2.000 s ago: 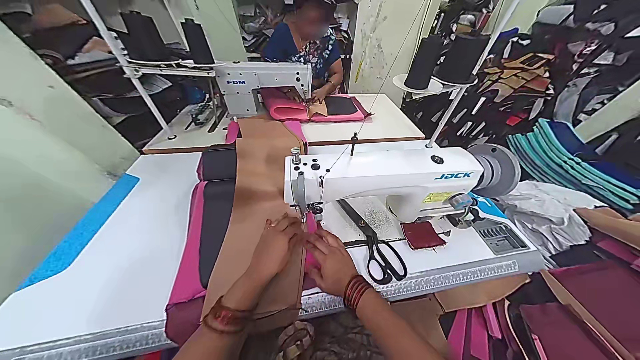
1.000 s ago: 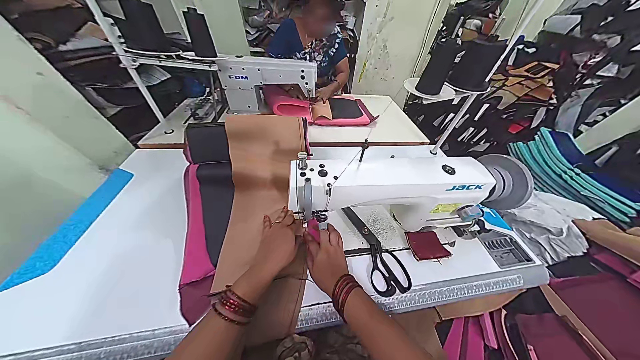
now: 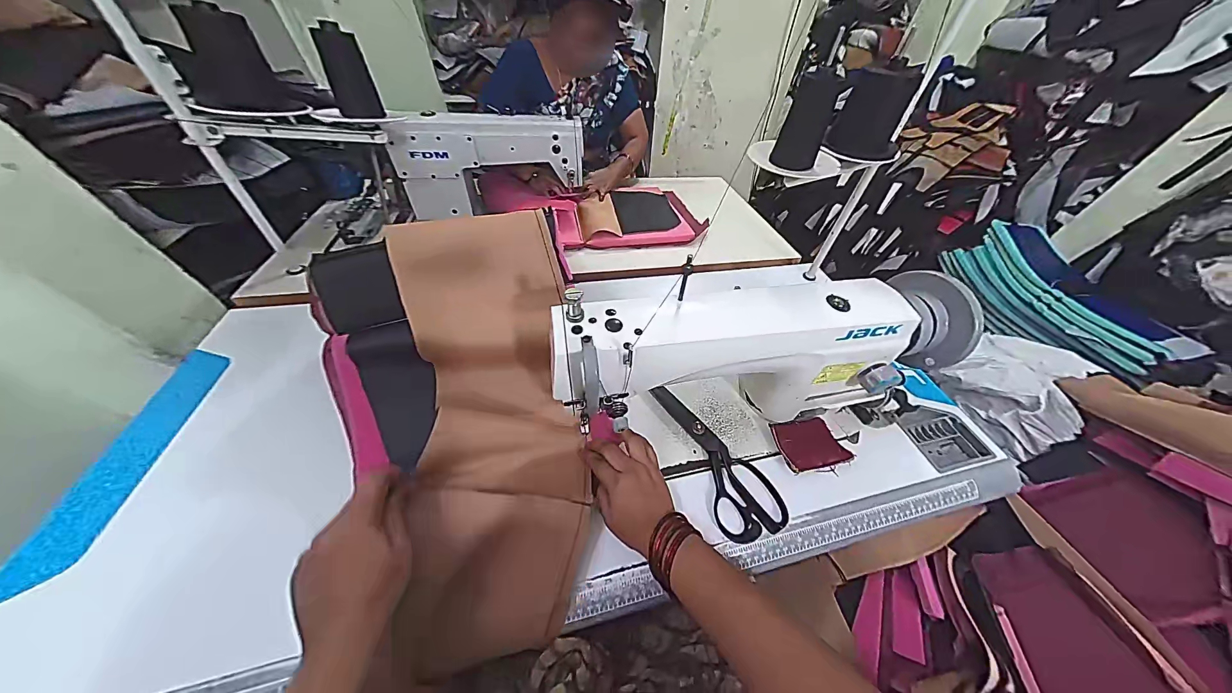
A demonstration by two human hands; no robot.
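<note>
A long tan fabric piece (image 3: 481,385), layered with black and pink fabric, lies left of a white Jack sewing machine (image 3: 731,327) and hangs over the table's front edge. My left hand (image 3: 356,568) grips the pink and black layers at their left side. Close below the needle area, my right hand (image 3: 630,486) holds a small pink strip (image 3: 604,426) at the tan fabric's right edge; its fingertips partly hide the strip. Black-handled scissors (image 3: 736,481) lie right of that hand, beside a maroon fabric scrap (image 3: 811,445).
Across from me, a person (image 3: 568,87) works pink fabric at another sewing machine (image 3: 481,154). Black thread cones (image 3: 807,120) stand behind my machine. Maroon and pink cut pieces (image 3: 1107,549) lie at right, below folded teal fabric (image 3: 1068,294). A measuring tape (image 3: 770,549) runs along the table edge.
My left hand has left the needle area and moved left and nearer to me, onto the pink and black layers. My right hand remains by the needle with the pink strip.
</note>
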